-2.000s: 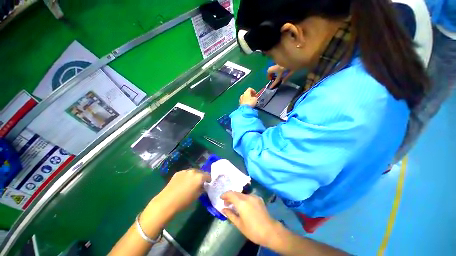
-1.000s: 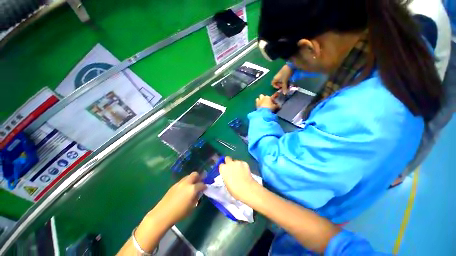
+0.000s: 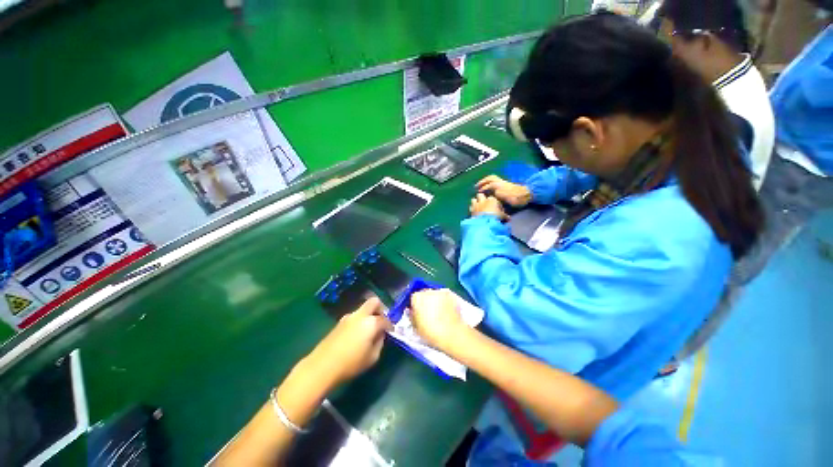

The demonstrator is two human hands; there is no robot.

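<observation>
A blue parts bin [image 3: 451, 367] with crumpled white material [image 3: 464, 308] in and over it lies on the green bench. My right hand [image 3: 436, 316] is over the bin's far end, fingers curled down; its fingertips are hidden. My left hand [image 3: 363, 336] is at the bin's left edge, fingers pinched together; whether it holds anything is too small to tell. Loose dark trim strips [image 3: 382, 272] with blue lens ends lie just beyond my hands. A thin silver tool, possibly tweezers [image 3: 417, 264], lies beside them.
A dark tablet cover on a white sheet [image 3: 373, 215] lies beyond the strips, another [image 3: 450, 158] farther along. A person in a blue smock [image 3: 585, 310] works close on the right. A white-edged dark panel [image 3: 41, 408] lies at lower left. A green partition with notices [image 3: 205, 173] stands behind.
Since the earliest frame, my right hand has moved from the bin's near side to its far end. The view has shifted, and the neighbour's hands have moved closer together.
</observation>
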